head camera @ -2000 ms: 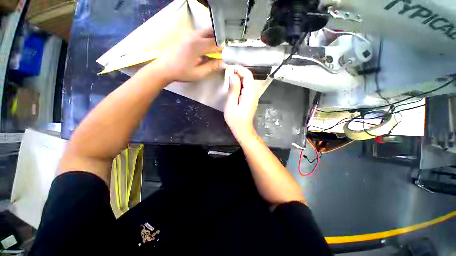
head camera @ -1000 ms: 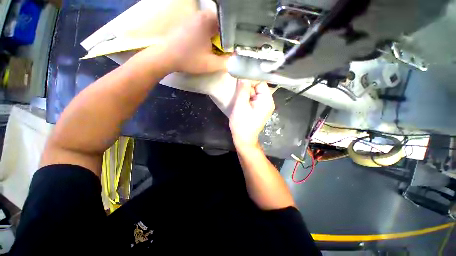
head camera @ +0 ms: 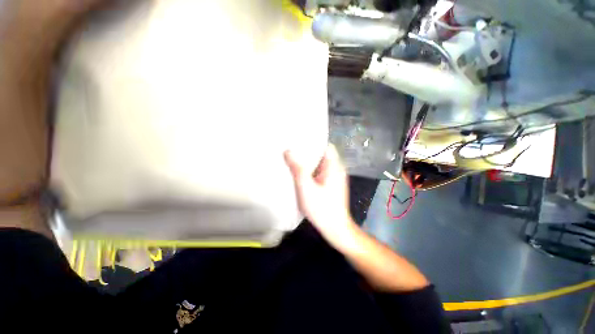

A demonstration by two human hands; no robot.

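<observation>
A large cream cover piece (head camera: 189, 117) is held up close in front of me, spread wide and blurred. A duller grey strip (head camera: 176, 222) and a thin yellow edge (head camera: 169, 244) run along its lower side. My right hand (head camera: 321, 186) pinches the cover's right edge near the lower corner. My left arm runs up the left border, blurred; my left hand cannot be made out. The pale cylinder arm (head camera: 355, 30) is right of the cover's top corner, where some yellow shows. The needle area cannot be made out.
The scuffed dark tabletop (head camera: 368, 134) shows right of the cover. The white machine body (head camera: 554, 65) fills the upper right. Below it are a white shelf with a tape roll (head camera: 486, 156), black cables and a red loop (head camera: 400, 199). Yellow-edged pieces (head camera: 94, 258) show at lower left.
The cover has moved from beside the cylinder arm toward me and is opened out, hiding much of the table. My right hand has moved down; my left arm has swung to the left border.
</observation>
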